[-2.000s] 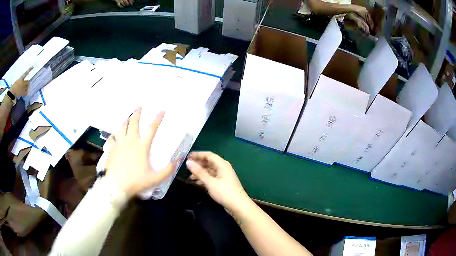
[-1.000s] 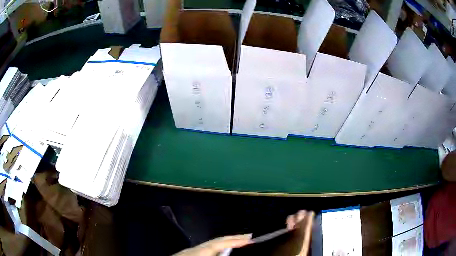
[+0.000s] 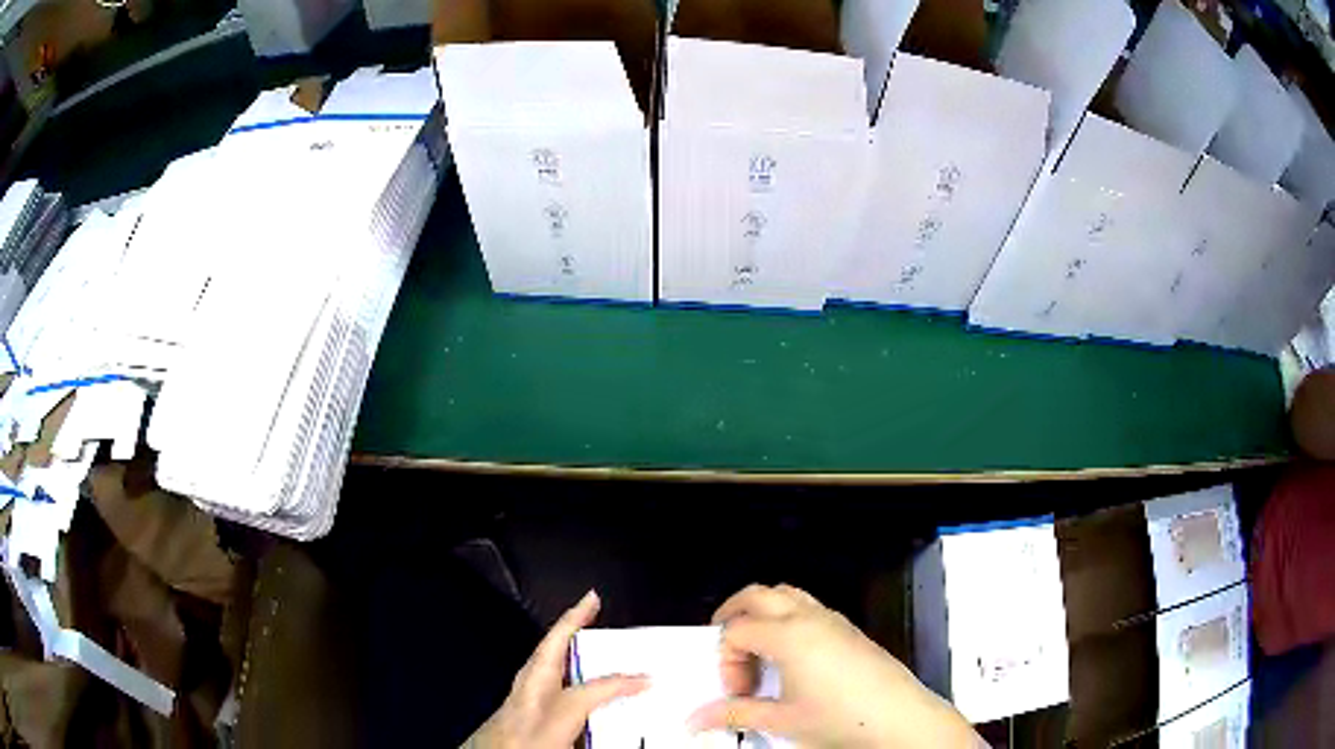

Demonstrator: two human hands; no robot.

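Note:
My left hand holds the left side of a white carton end at the bottom centre, below the bench edge. A thin blue line shows at the carton's left edge. My right hand grips its right side, with fingers on the white panels. The rest of the carton is cut off by the lower edge. A thick stack of white flat blanks with a blue line lies on the bench at left. Erected white cartons with brown insides stand in a row on the green bench top.
A brown outer carton at lower right holds white boxes. Crumpled brown paper and a white strip lie at lower left. A person's red sleeve is at the right edge.
My hands went from the blank stack to below the bench and now hold a white carton end. The view has turned right and down.

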